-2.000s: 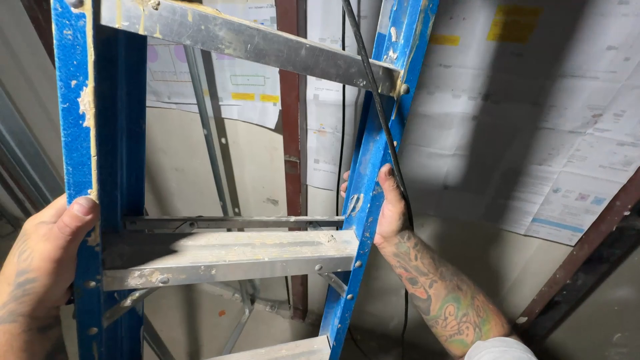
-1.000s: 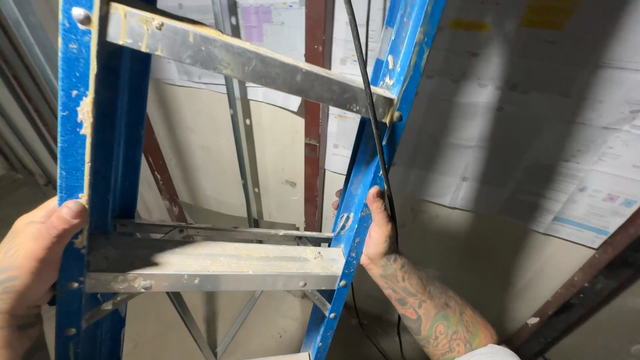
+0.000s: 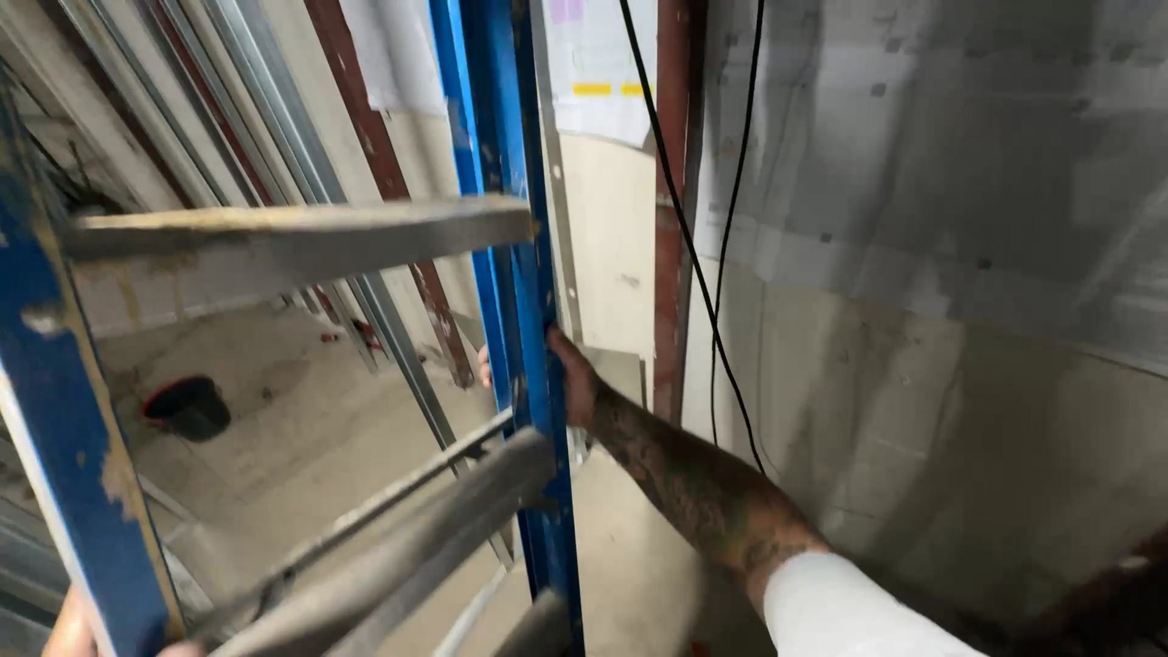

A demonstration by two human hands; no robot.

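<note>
A blue stepladder with metal steps stands tilted across the left half of the view, blurred in part and spotted with dried plaster or paint. My right hand grips its right side rail, fingertips showing on the far side of the rail; the tattooed forearm reaches in from the lower right, out of a white sleeve. Around the left side rail, at the bottom left corner, my left hand is wrapped, mostly cut off by the frame's edge. Between the rails runs a metal step, with another blurred step below it.
Black cables hang just right of the ladder, before a red-brown steel post. Printed sheets cover the wall at right. Metal studs lean at upper left. A black bucket sits on the floor beyond the ladder.
The ladder has turned relative to the wall, with both hands still on its rails. The cable that crossed the right rail now hangs right of it. The view has shifted, showing the floor and a bucket.
</note>
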